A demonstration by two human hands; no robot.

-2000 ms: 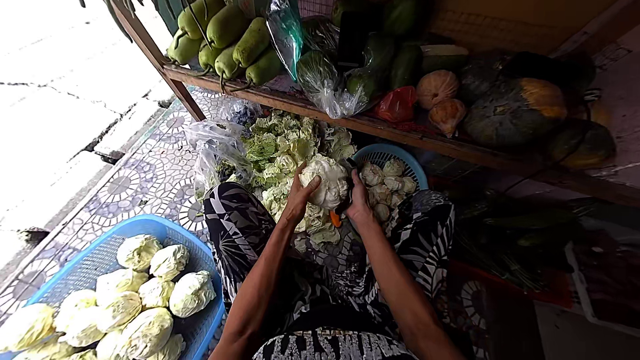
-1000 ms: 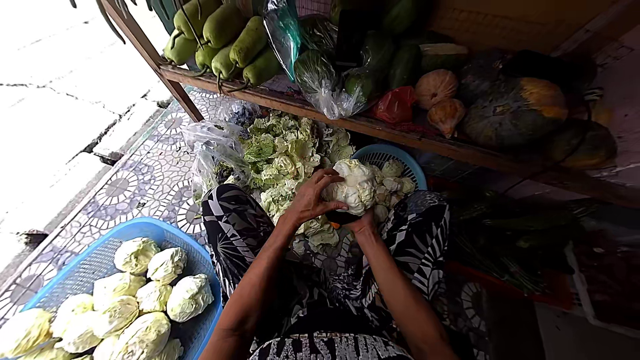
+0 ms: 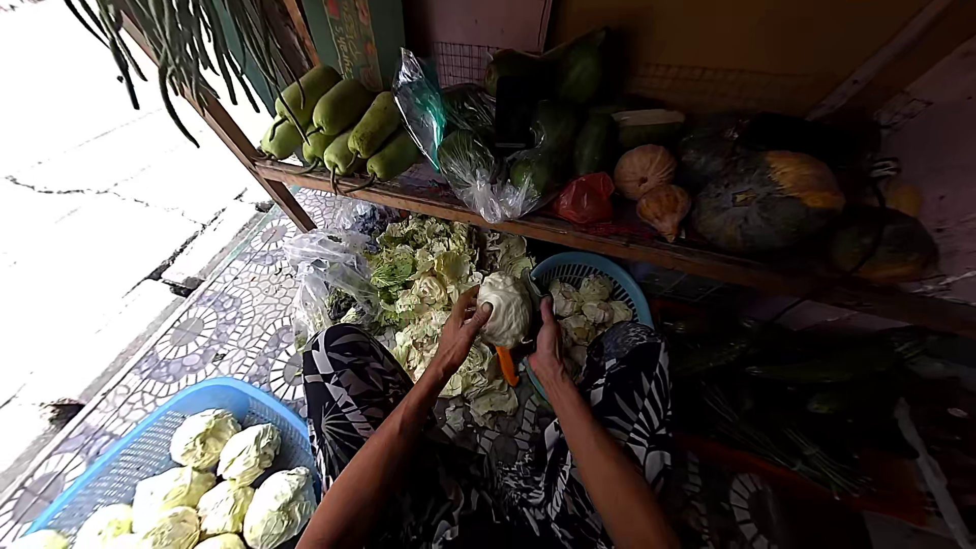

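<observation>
Between my hands is a pale cabbage head (image 3: 505, 310), held above a heap of loose cabbage leaves (image 3: 427, 293). My left hand (image 3: 462, 326) grips its left side, thumb on the front. At the right side, my right hand (image 3: 546, 335) holds a dark, thin tool (image 3: 535, 288), perhaps a knife; its exact kind cannot be told. An orange object, possibly a handle (image 3: 506, 366), shows just below the cabbage. Behind my right hand, a round blue-green plastic basket (image 3: 637, 293) contains small pale cabbage heads (image 3: 597, 311).
A blue plastic basket (image 3: 171, 404) of cabbages stands at lower left on the mosaic floor. Overhead runs a wooden shelf (image 3: 427, 204) with green gourds (image 3: 343, 107), bagged vegetables and pumpkins (image 3: 762, 200). A clear plastic bag (image 3: 324, 267) lies left of the leaves.
My left hand has moved from the top of the cabbage to its left side. My right hand, low under the cabbage a second ago, is now at its right side.
</observation>
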